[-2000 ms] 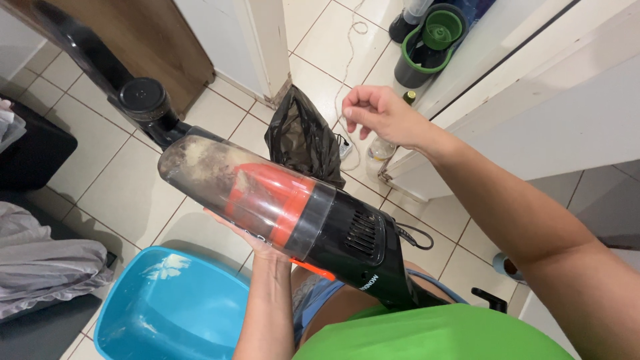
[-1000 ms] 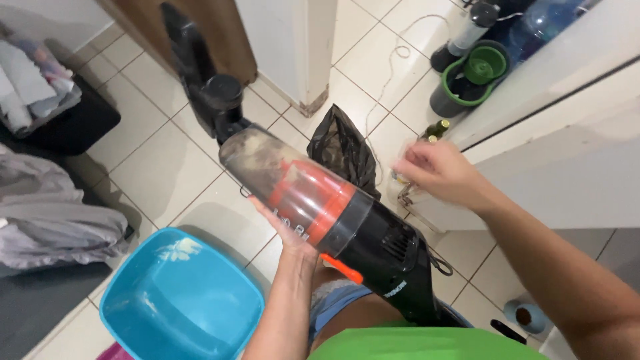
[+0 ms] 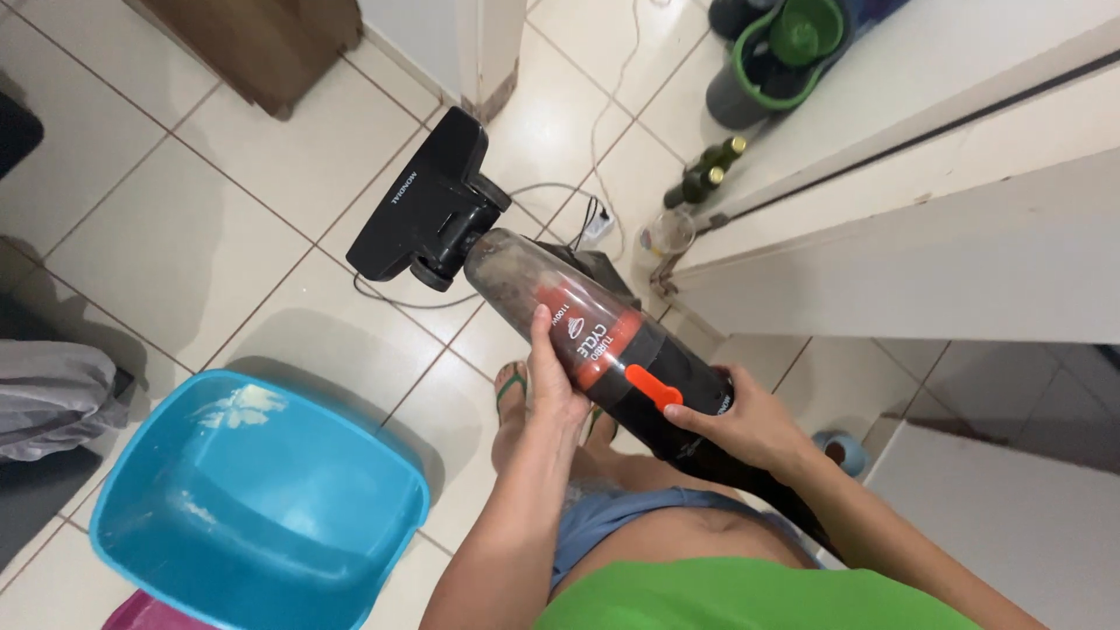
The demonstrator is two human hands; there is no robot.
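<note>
A black and red Mondial stick vacuum cleaner [image 3: 691, 376] slants across the view in front of my body. Its clear dust container [image 3: 534, 280] has grey-beige dust at the end near the floor head [image 3: 424, 197]. My left hand [image 3: 560, 376] grips the container from the side, thumb on the clear plastic. Around the black body lies my right hand [image 3: 744, 420], its thumb at the lower end of the orange latch [image 3: 654, 385]. A black plastic bag [image 3: 604, 271] shows partly behind the vacuum.
A blue plastic basin [image 3: 262, 490] stands on the tiled floor at lower left. Green glass bottles [image 3: 704, 175], a clear glass [image 3: 669, 234] and a white power strip [image 3: 598, 227] with cords lie near the white door [image 3: 919, 236]. A green-rimmed mop bucket [image 3: 744, 79] stands farther back.
My right hand, earlier raised away from the vacuum, now holds its body by the orange latch. The vacuum has turned, so its latch side and the top of its floor head show.
</note>
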